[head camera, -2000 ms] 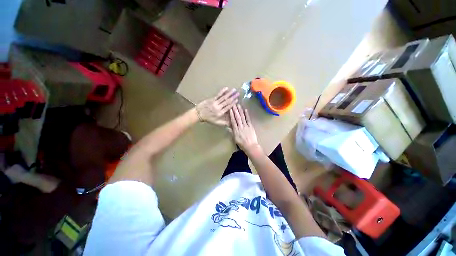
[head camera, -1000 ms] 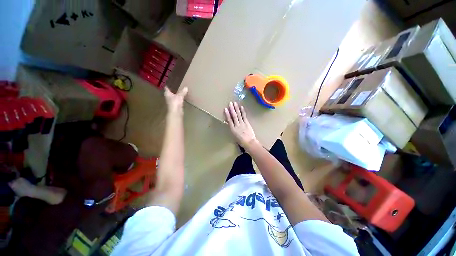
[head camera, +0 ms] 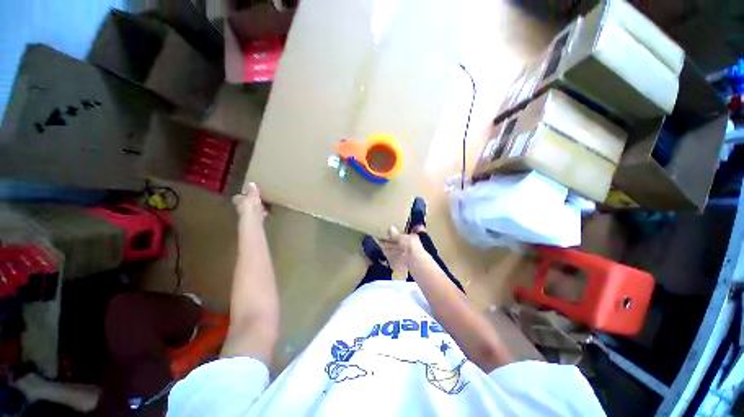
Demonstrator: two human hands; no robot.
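A large brown carton (head camera: 326, 106) lies in front of me with a shiny strip of clear tape along its top. An orange and blue tape gun (head camera: 371, 157) rests on it near the edge closest to me. My left hand (head camera: 251, 202) is at the carton's near left corner, fingers around the corner. My right hand (head camera: 399, 245) is at the near right part of the same edge, with its fingers partly hidden. Both hands appear to grip the carton's edge.
Small taped cartons (head camera: 563, 134) are stacked at the right, beside a whitish plastic bag (head camera: 506, 212) and a red stool (head camera: 587, 289). Open cartons with red product boxes (head camera: 212, 161) stand at the left. Another person's dark-clothed leg (head camera: 147, 334) is at the lower left.
My left hand moved from beside my right hand to the left corner. My right hand moved from the top surface to the edge. The carton and tape gun appear further left in view.
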